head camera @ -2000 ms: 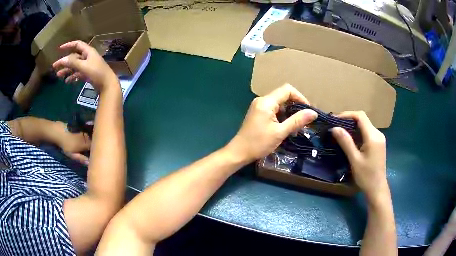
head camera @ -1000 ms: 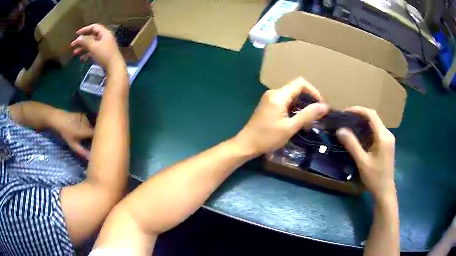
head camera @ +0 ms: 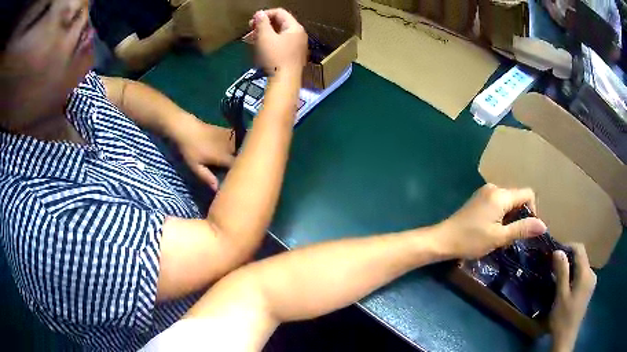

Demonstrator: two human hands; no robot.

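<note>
An open brown mailer box (head camera: 496,296) lies at the lower right with its tall lid (head camera: 553,182) standing up behind it. My left hand (head camera: 496,221) holds the left end of a coiled black cable (head camera: 543,242) over the box. My right hand (head camera: 572,282) is at the coil's right end, thumb and fingers around it. Below the cable, a black power adapter (head camera: 531,297) lies in the box, with a shiny clear poly bag (head camera: 484,269) at the left end. The coil's underside is partly hidden by my hands.
A person in a checked shirt (head camera: 82,227) sits at left, one hand raised. Beyond that arm, a brown box (head camera: 337,63) stands on a white scale (head camera: 309,103). A cardboard sheet (head camera: 426,62) and a white power strip (head camera: 504,96) lie at the back. A vented case (head camera: 601,103) is at far right.
The view has swung left, so the box and my hands appear lower and further right. More of the neighbour shows. My hands still hold the cable over the box.
</note>
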